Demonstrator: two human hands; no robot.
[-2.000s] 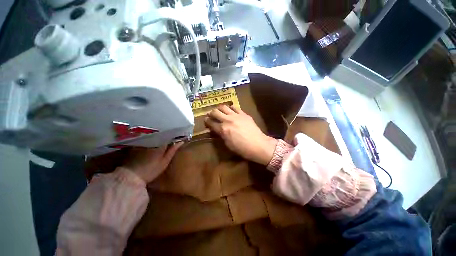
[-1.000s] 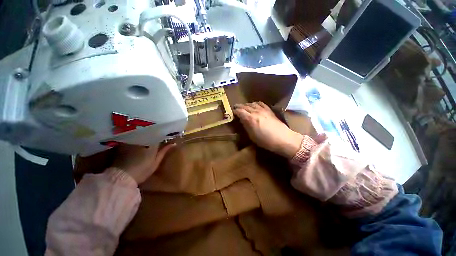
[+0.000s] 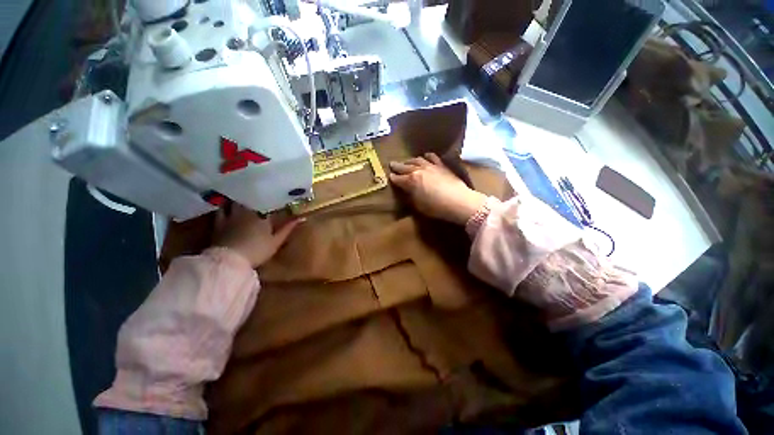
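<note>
The brown garment panel (image 3: 339, 297) lies over the table and down toward my lap, with seams and folds. The yellow clamp frame (image 3: 341, 197) rests on it below the needle area. My right hand (image 3: 434, 189) lies flat on the cloth just right of the frame, fingertips near its corner. My left hand (image 3: 255, 235) lies on the cloth below the white machine head (image 3: 216, 127), partly shaded by it. Neither hand visibly grips anything. A brown corner (image 3: 433, 132) stands folded up behind my right hand.
A control panel (image 3: 586, 64) stands at the right rear. A dark flat rectangle (image 3: 626, 192) and thin dark tools (image 3: 575, 202) with a cord lie on the white table at right. Brown cloth (image 3: 679, 85) is heaped beyond the table.
My right hand has moved from on the yellow frame to the cloth at its right. The view has shifted, and more of the machine head and my left hand shows.
</note>
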